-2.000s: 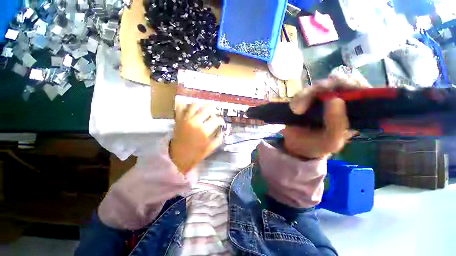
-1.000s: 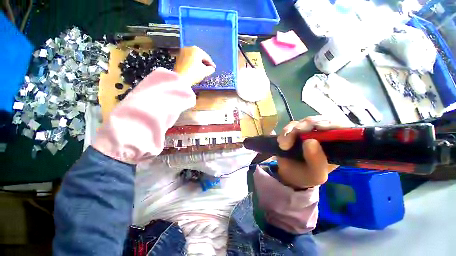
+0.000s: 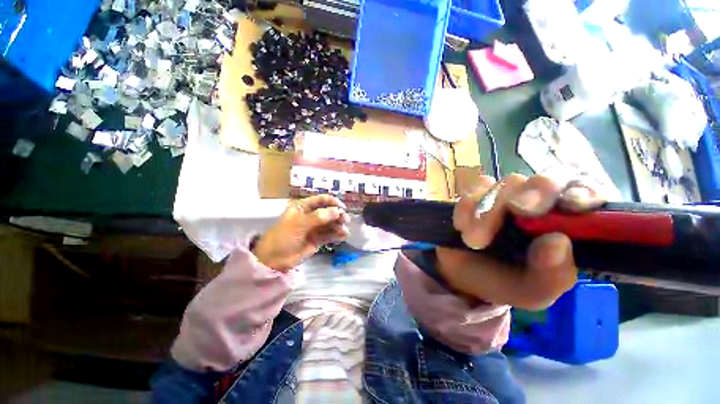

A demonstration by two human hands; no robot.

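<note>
My right hand (image 3: 525,229) is shut on the black-and-red electric screwdriver (image 3: 600,226), which lies level with its tip pointing left. My left hand (image 3: 304,229) is just left of the tip, its thumb and fingertips close together; a tiny thing may be between them, too small to tell. The assembly jig (image 3: 363,167), a reddish-brown bar with pale strips, lies just beyond both hands with several black-and-silver pieces (image 3: 361,188) in a row. Tiny silver screws (image 3: 392,98) lie in the near end of the small blue tray (image 3: 400,49).
A heap of silver plates (image 3: 146,71) is at left. Black plastic parts (image 3: 296,95) are heaped on the cardboard (image 3: 237,118). A white disc (image 3: 452,115) and pink pad (image 3: 500,66) are right of the tray. A blue stool (image 3: 580,319) is at lower right.
My left hand has come back from the screw tray to the near side of the jig, by the screwdriver tip. My right hand still holds the screwdriver. The view has shifted.
</note>
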